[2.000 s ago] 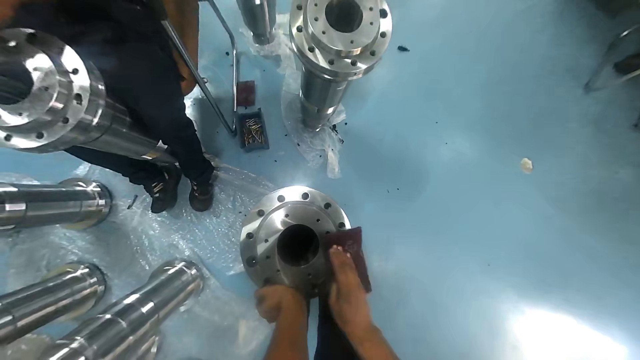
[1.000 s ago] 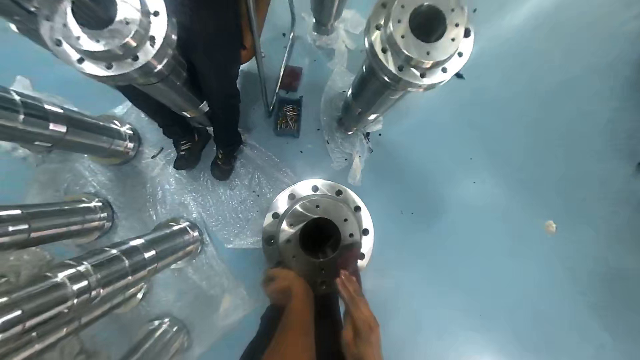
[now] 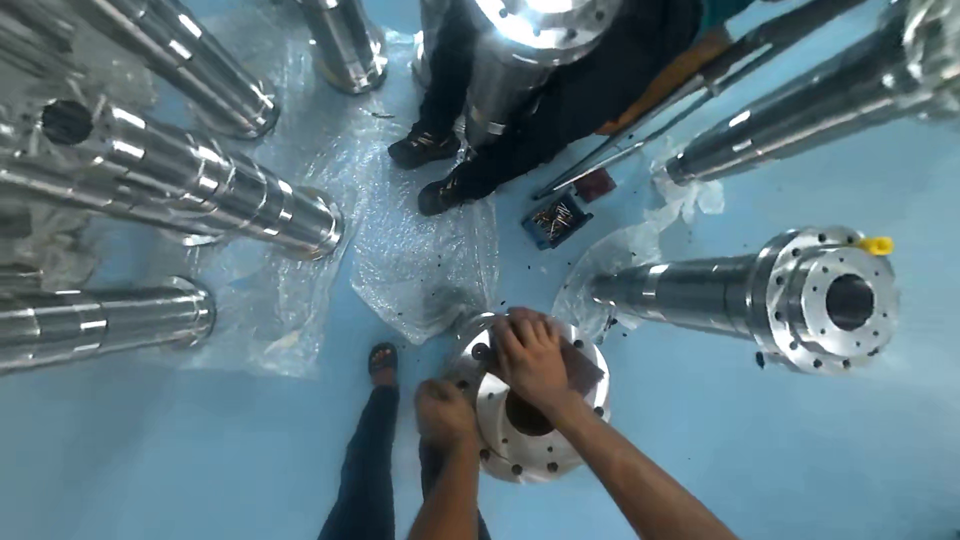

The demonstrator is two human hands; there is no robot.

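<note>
A steel flange with a round center bore and a ring of bolt holes (image 3: 525,457) tops the upright part in front of me. My right hand (image 3: 531,364) lies on its far side, pressing a dark red abrasive pad (image 3: 583,369) to the metal; the pad sticks out to the right of the fingers. At the flange's left edge is my left hand (image 3: 444,411), curled and blurred, and whether it grips the rim or holds anything cannot be told.
Beyond the flange stands another person (image 3: 487,169) on plastic sheeting (image 3: 427,255). A small blue bin of screws (image 3: 556,221) and a red pad (image 3: 595,184) lie on the floor. Several steel shafts (image 3: 255,199) stand at the left; a flanged one (image 3: 694,295) is at the right.
My right hand and the red pad have moved from the flange's near right side to its far side. My left hand is now at the left edge. The view has turned strongly.
</note>
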